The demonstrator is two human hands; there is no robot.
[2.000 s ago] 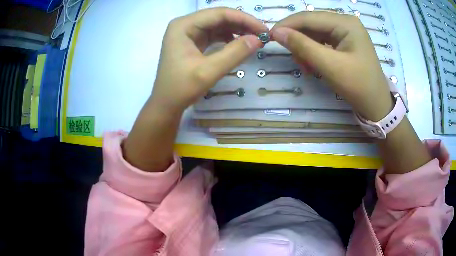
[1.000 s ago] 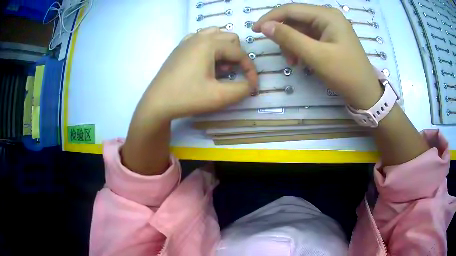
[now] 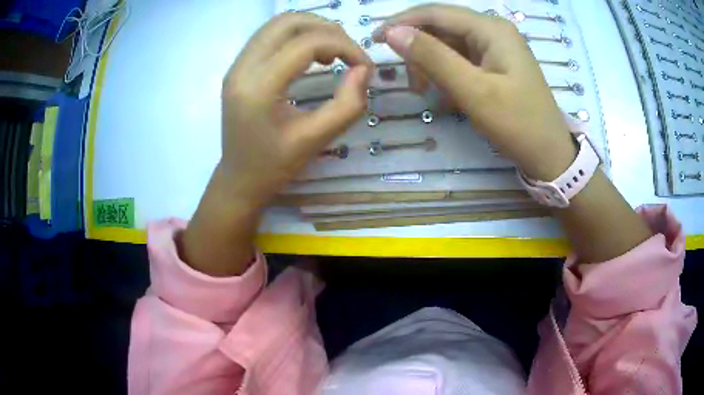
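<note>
A white foam board [image 3: 463, 162] lies in front of me with rows of two-ended wired components. One component [image 3: 401, 118] lies in a lower row, and another [image 3: 404, 145] lies below it. My left hand [image 3: 289, 100] is over the board's left columns, thumb and index tips close together and slightly blurred. My right hand [image 3: 471, 73] is over the middle columns, thumb and index tips nearly meeting just right of my left fingertips. No held component can be made out; the fingers hide what may be between them. A small dark reddish spot [image 3: 388, 73] shows between the hands.
Brown cardboard layers [image 3: 386, 199] lie under the board, which bears a white label [image 3: 402, 177]. A second component board [image 3: 670, 100] lies at the right. Yellow tape [image 3: 417, 245] runs along the table's front edge, with a green label [image 3: 113, 212] at left. A white cable [image 3: 96, 35] lies upper left.
My left hand has lifted from the lower row up to beside my right fingertips, roughly as at two seconds ago. My right hand has barely moved. The view has shifted slightly.
</note>
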